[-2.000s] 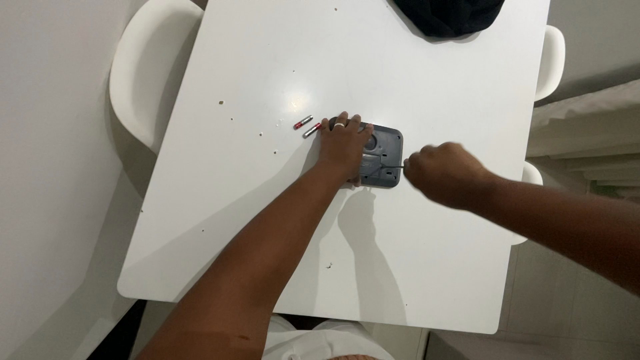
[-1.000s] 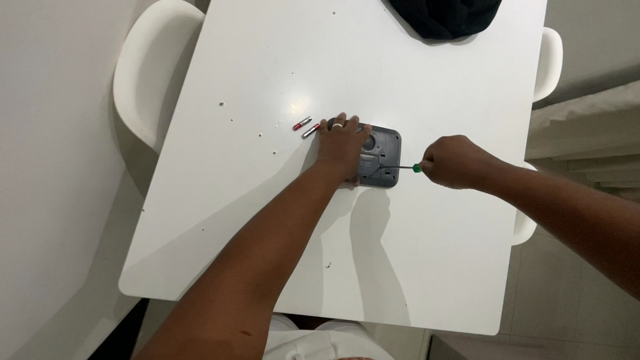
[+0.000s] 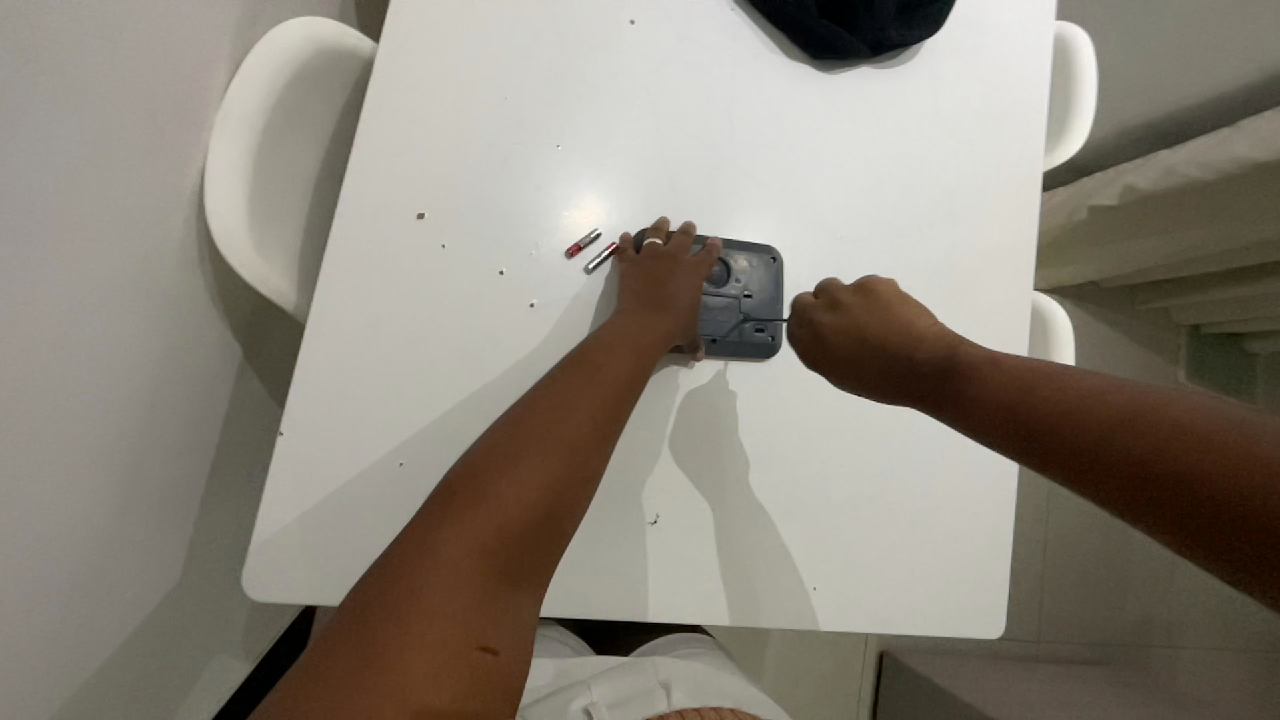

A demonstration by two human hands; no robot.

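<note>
A dark grey plastic device [image 3: 765, 285] lies flat on the white table [image 3: 850, 160], its underside with recesses and holes facing up. My left hand [image 3: 665, 290], with a ring on one finger, is spread over its left part and grips its edges. My right hand [image 3: 865, 335] is closed around a screwdriver, whose handle is hidden in the fist. The thin shaft [image 3: 765, 320] reaches left over the device, its tip near the middle of the lower half. Two small cylindrical batteries, one [image 3: 583, 243] red and silver, another [image 3: 602, 257] beside it, lie left of my left hand.
A black cloth item [image 3: 850, 25] lies at the far edge of the table. Small bits [image 3: 421, 215] are scattered on the left part of the tabletop. White chairs stand at the left [image 3: 280, 160] and right [image 3: 1070, 95] sides. A pale curtain [image 3: 1160, 200] hangs at the right.
The screwdriver's green handle, visible one second ago, is now covered by my right hand, which has closed in nearer to the device. My left hand has stayed on the device.
</note>
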